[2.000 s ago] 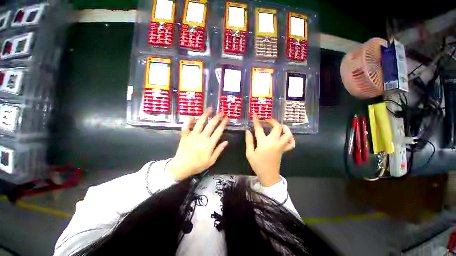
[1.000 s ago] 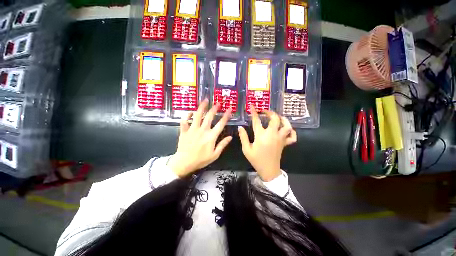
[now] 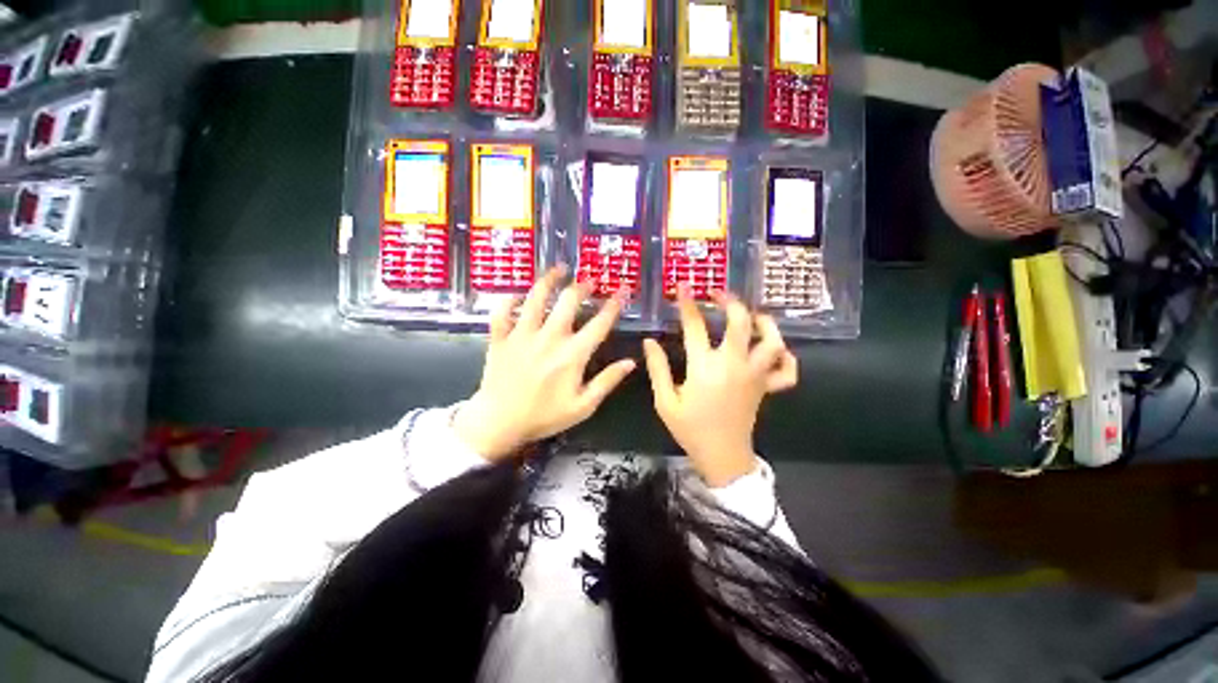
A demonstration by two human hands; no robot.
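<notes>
A clear blister tray (image 3: 349,238) holds two rows of keypad phones, front up, with screens lit white. In the near row, two red phones with orange surrounds sit at left, then a dark-surround red phone (image 3: 612,214), an orange-surround red phone (image 3: 696,214) and a dark phone with pale gold keys (image 3: 793,240). My left hand (image 3: 537,367) is open, its fingertips at the tray's near edge and the dark-surround phone's lower keys. My right hand (image 3: 721,380) is open, its fingertips at the lower keys of the orange-surround phone beside it. Neither hand grips anything.
Stacked trays (image 3: 114,240) with white-backed phones stand at left. At right are a pink fan (image 3: 991,151), a blue and white box (image 3: 1085,144), red pens (image 3: 992,360), a yellow pad (image 3: 1049,327), a white power strip (image 3: 1098,387) and tangled cables.
The view has shifted slightly, so the tray and right-side items sit a little differently. Bluish bands now show atop the two left near-row screens, which were plain white two seconds ago. The hands stay open.
</notes>
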